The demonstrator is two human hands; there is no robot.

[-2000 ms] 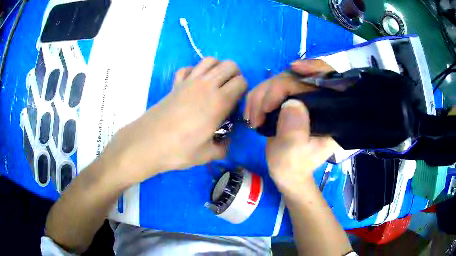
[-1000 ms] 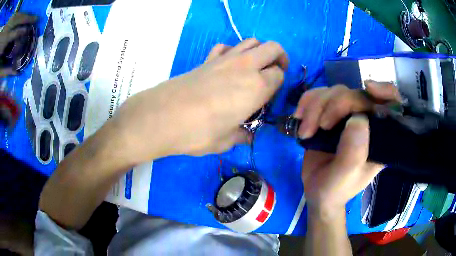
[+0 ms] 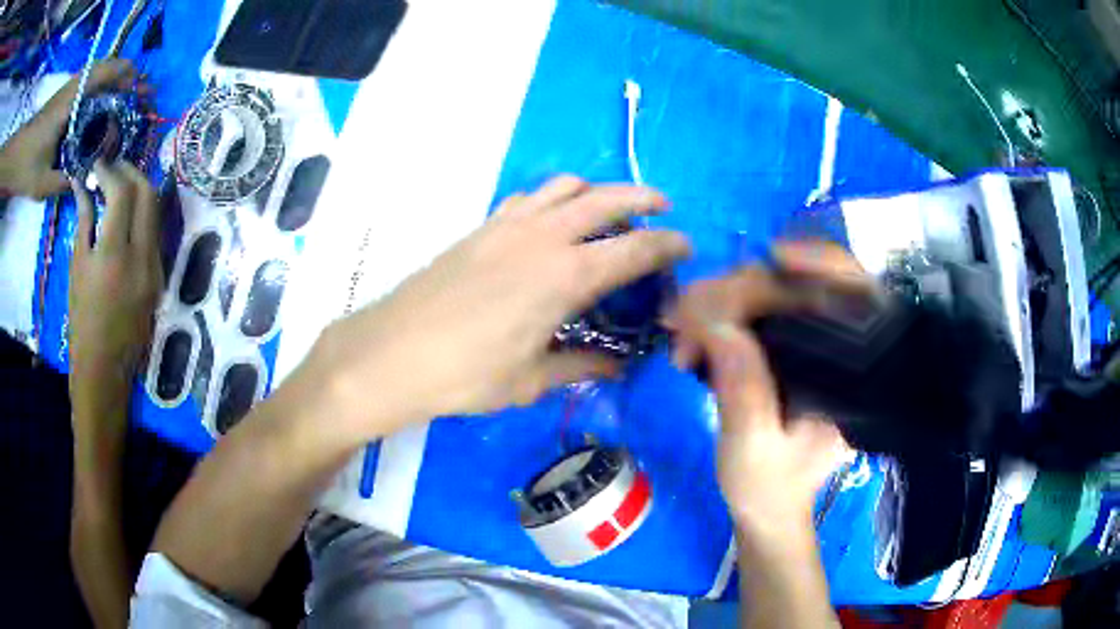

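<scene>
My left hand (image 3: 491,295) is closed around the ring board assembly (image 3: 614,320), whose dark blue middle and shiny rim show between the fingers. My right hand (image 3: 768,406) holds the black electric screwdriver (image 3: 860,350), blurred, its front end toward the assembly; the bit and any contact are hidden. The banded round part (image 3: 587,506), white with red stripes and a dark toothed edge, lies below my left hand, with thin wires running up from it. The white cable with plug (image 3: 633,117) extends above my left hand.
The screw feeder (image 3: 1001,283) stands at the right behind the screwdriver. At the left a coworker's hands (image 3: 117,221) hold a similar ring unit (image 3: 101,129); another ring part (image 3: 230,144) lies beside them. A green surface (image 3: 786,43) borders the sheet at the top.
The view has shifted, showing more of the left side and the coworker's hands. My left hand still holds the assembly. The screwdriver has stayed in my right hand, near the assembly.
</scene>
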